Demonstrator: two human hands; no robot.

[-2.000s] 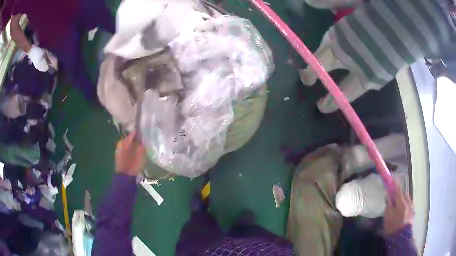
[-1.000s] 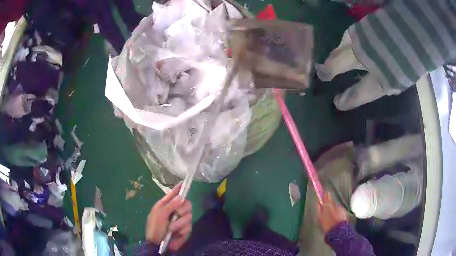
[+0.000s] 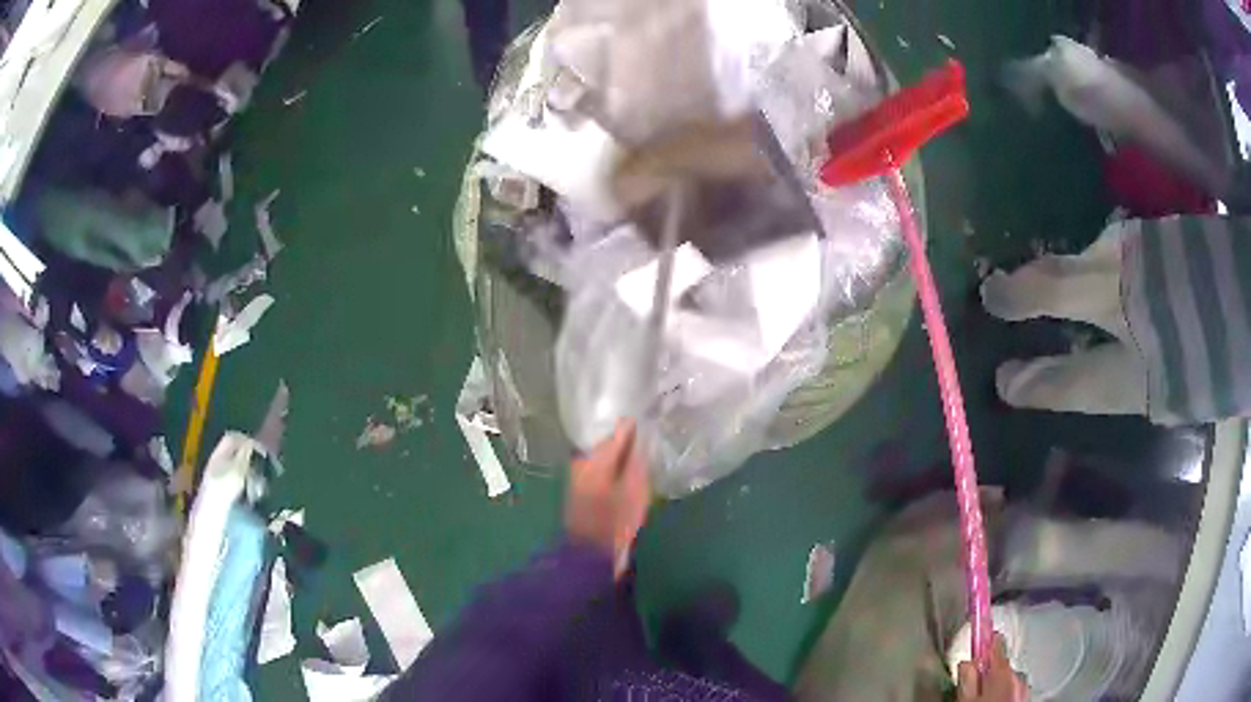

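A large pale-green woven sack (image 3: 878, 350) stands in front of me, full of white scraps and clear plastic film (image 3: 604, 329). My left hand (image 3: 608, 497) grips the thin handle of the dustpan (image 3: 734, 178). The pan is blurred and lies over the sack's contents. My right hand (image 3: 991, 682), cut off by the lower edge, grips the long pink handle of the broom (image 3: 947, 370). Its red head is over the sack's right rim.
Scraps (image 3: 391, 610) lie on the green floor (image 3: 357, 288) at left. White and light-blue rolls (image 3: 220, 590) lie beside a purple pile. A striped fabric bundle (image 3: 1194, 316), a khaki-covered roll (image 3: 892, 590) and a pale table edge (image 3: 1228, 507) are at right.
The dustpan has moved from beyond the sack's right side to over its contents. The broom head has come out from behind the pan and is raised at the right rim. The view has shifted.
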